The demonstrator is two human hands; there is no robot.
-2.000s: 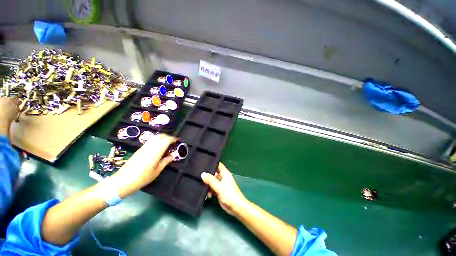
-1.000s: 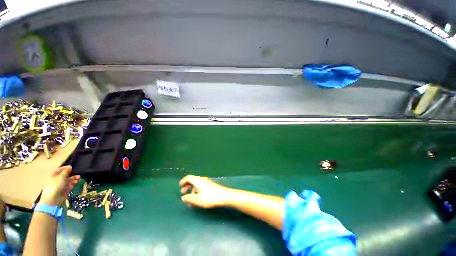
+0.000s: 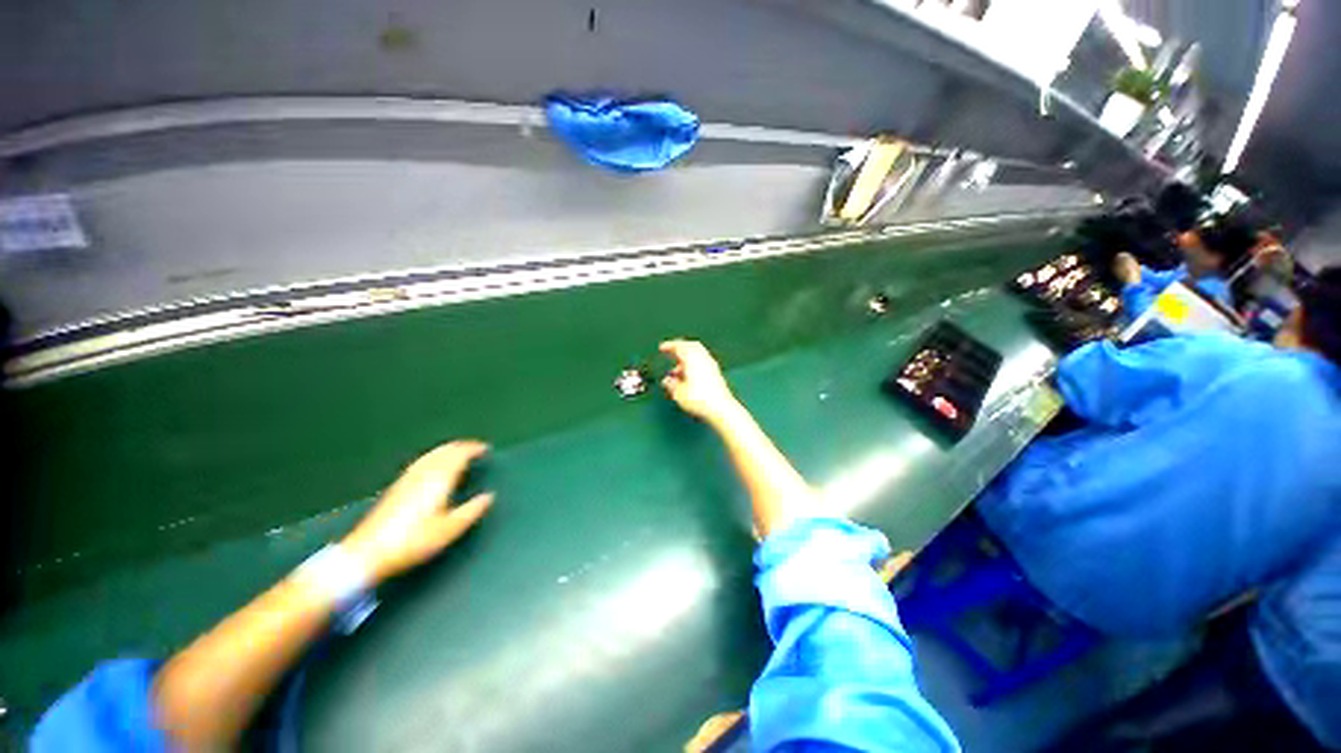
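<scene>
A small dark-gold unit (image 3: 631, 383) lies alone on the green surface (image 3: 574, 515), near the middle of the view. My right hand (image 3: 697, 380) is just to the right of it, fingers slightly curled and apart, not clearly touching it. My left hand (image 3: 424, 511) is over the green surface to the lower left, empty, with thumb and fingers apart. A pale blue strap (image 3: 337, 577) is round my left wrist.
Another small unit (image 3: 880, 305) lies farther along. A black tray with coppery pieces (image 3: 949, 380) is at the right, beside seated people in blue smocks (image 3: 1177, 471). A grey panel (image 3: 368, 221) runs along the back, with a blue bundle (image 3: 624, 133) on its rail.
The view has swung right; the trays and parts heap are out of view. My left hand has let go of the tray. My right hand has moved beside the small unit.
</scene>
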